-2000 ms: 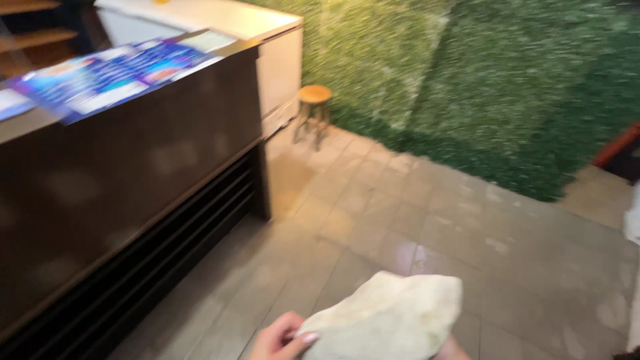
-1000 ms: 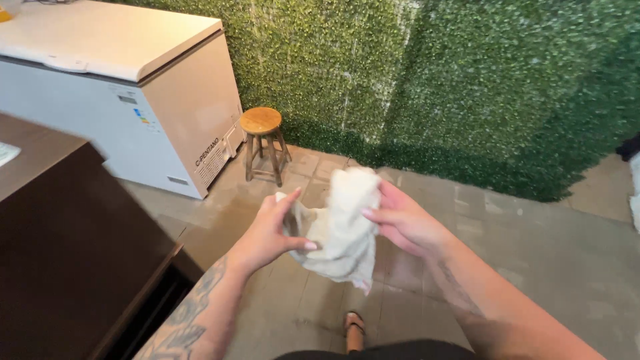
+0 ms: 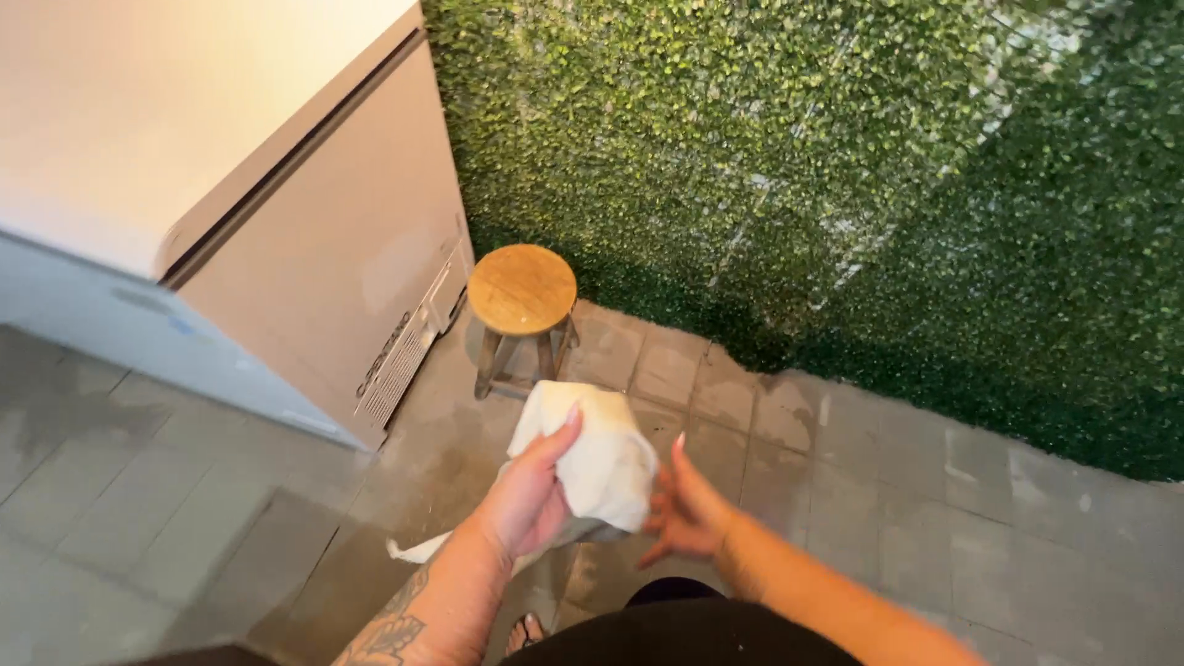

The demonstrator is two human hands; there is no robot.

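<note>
A folded off-white cloth (image 3: 606, 453) is in my left hand (image 3: 536, 486), whose thumb lies across its upper face. One narrow end of the cloth hangs out below, to the left of my wrist. Just right of the cloth is my right hand (image 3: 684, 513), its fingers spread. Its fingertips are close to the cloth's edge, and I cannot tell whether they touch it. Past the cloth stands a round wooden stool (image 3: 523, 289).
A white chest freezer (image 3: 324, 231) fills the upper left, close beside the stool. An artificial hedge wall (image 3: 786, 166) runs along the back and right. Grey floor tiles (image 3: 888, 527) lie below, and my sandalled foot (image 3: 527, 634) shows at the bottom.
A second ago both hands held the cloth; now my right hand has its fingers spread beside it. The freezer and stool appear closer, and the dark counter has mostly left the view.
</note>
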